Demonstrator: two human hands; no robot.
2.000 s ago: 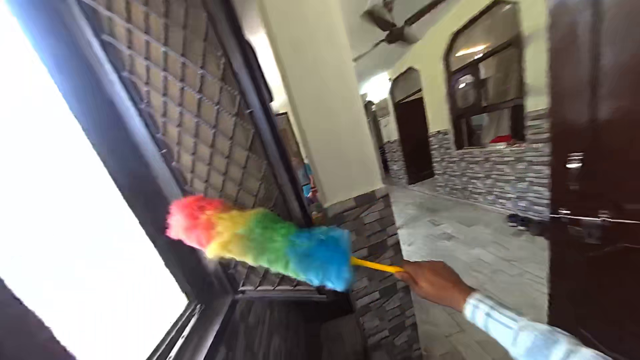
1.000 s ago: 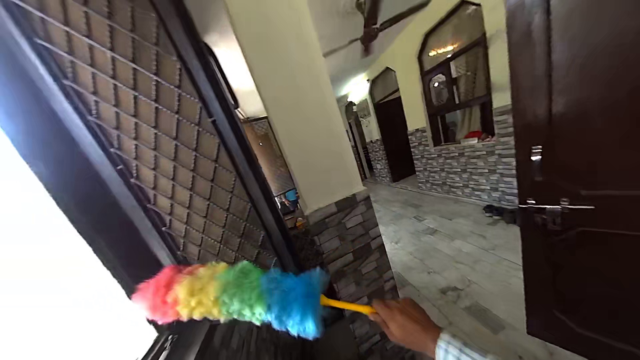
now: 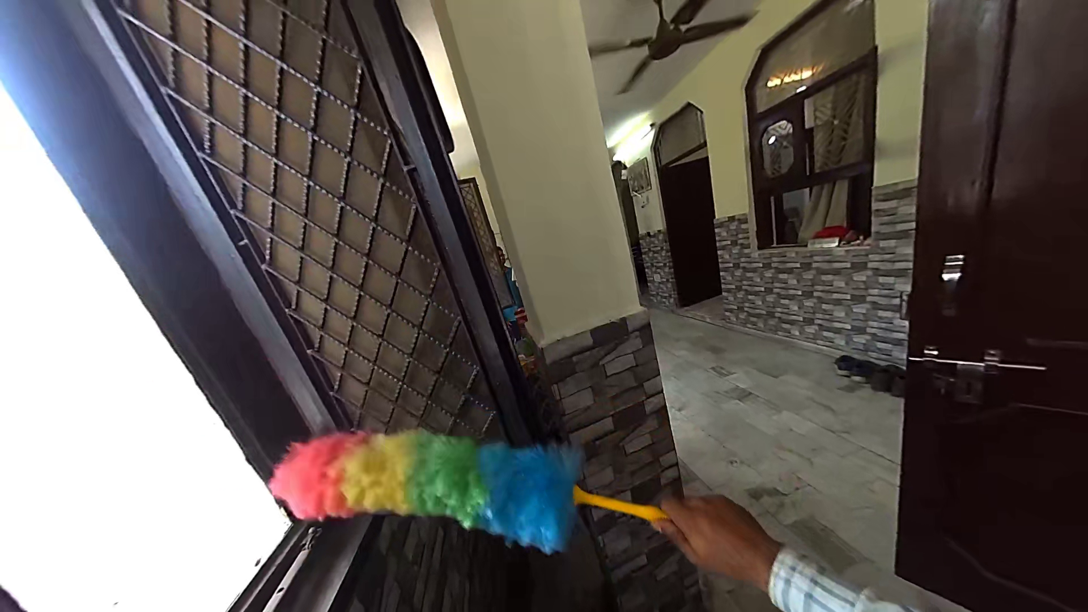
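Observation:
My right hand (image 3: pixel 721 537), below a striped light sleeve, is closed around the yellow handle of a fluffy duster (image 3: pixel 442 483). The duster's head runs from blue near the handle through green and yellow to pink at its far end. It lies roughly level, in front of the lower part of a window shutter with a metal lattice grille (image 3: pixel 314 204). Its pink end is beside the dark window frame (image 3: pixel 204 289), near the bright opening. My left hand is not in view.
A pillar (image 3: pixel 544 170) with stone-look tiles below stands right of the grille. A dark door (image 3: pixel 994 255) with a metal slide bolt is at the right. Shoes (image 3: pixel 869 374) lie on the tiled floor (image 3: pixel 765 425). A ceiling fan (image 3: pixel 667 38) hangs beyond.
Two seconds ago the duster was higher against the grille; my right hand has brought it down to the grille's lower part, still gripping the handle. The view has shifted somewhat.

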